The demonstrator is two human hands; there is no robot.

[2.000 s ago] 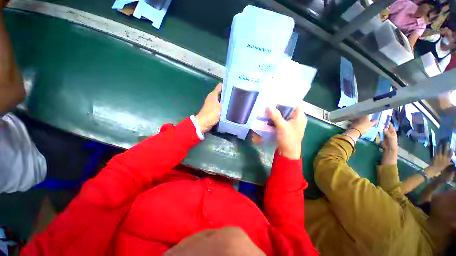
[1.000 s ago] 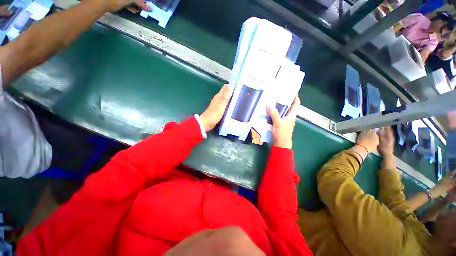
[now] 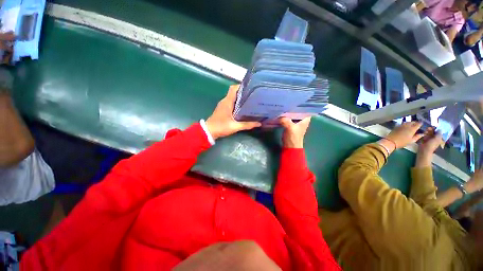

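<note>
A thick stack of flat window boxes [image 3: 280,77] stands tilted above the green bench edge, its many layered top edges showing. My left hand [image 3: 226,115] holds its left side and lower edge. My right hand [image 3: 294,131] holds the lower right edge, its fingers partly hidden under the stack. The dark windows of the stack are not visible. A loose box [image 3: 292,26] lies on the belt just beyond the stack.
Pale side rail [image 3: 153,39] runs between the green bench [image 3: 132,100] and dark green belt [image 3: 212,26]. Loose boxes [image 3: 369,79] lie right on the belt. A grey metal post [image 3: 418,106] slants in at right. Neighbouring workers' arms are at left [image 3: 13,132] and right [image 3: 370,185].
The stack has tipped so its layered edges show instead of its front face and windows. My hands have moved to its lower edge. The left neighbour's arm has drawn back from the belt.
</note>
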